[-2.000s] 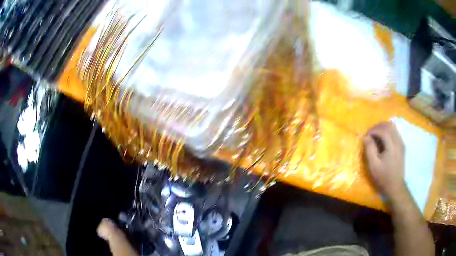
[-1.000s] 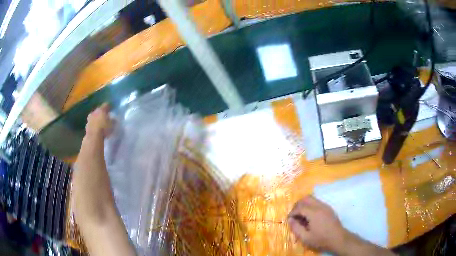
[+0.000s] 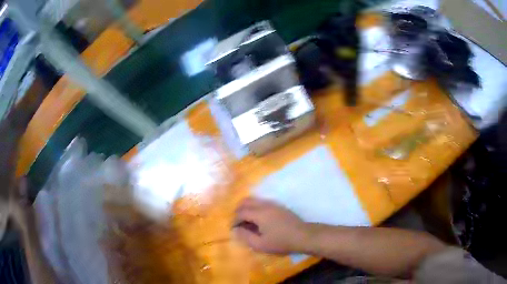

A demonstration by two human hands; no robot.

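Note:
The view is blurred. My right hand (image 3: 269, 226) is over the orange bench at the near left edge of the white sheet (image 3: 317, 188). Its fingers are curled, with a dark spot between them; I cannot tell whether this is a small object or shadow. My left hand (image 3: 12, 194) is a blur at the far left edge, beside the clear plastic trays (image 3: 66, 205); its grip is unclear. The yellow-brown wire bundle (image 3: 144, 244) lies right of the trays.
The silver-white screw feeder (image 3: 267, 94) stands behind the white sheet. The black screwdriver (image 3: 347, 61) is right of it. Dark units with leads (image 3: 428, 47) lie at the back right. The green conveyor belt (image 3: 161, 77) runs behind the bench.
The view has swung right, so the feeder and sheet sit further left and the units at the back right show more. The trays and my left arm are now at the left edge.

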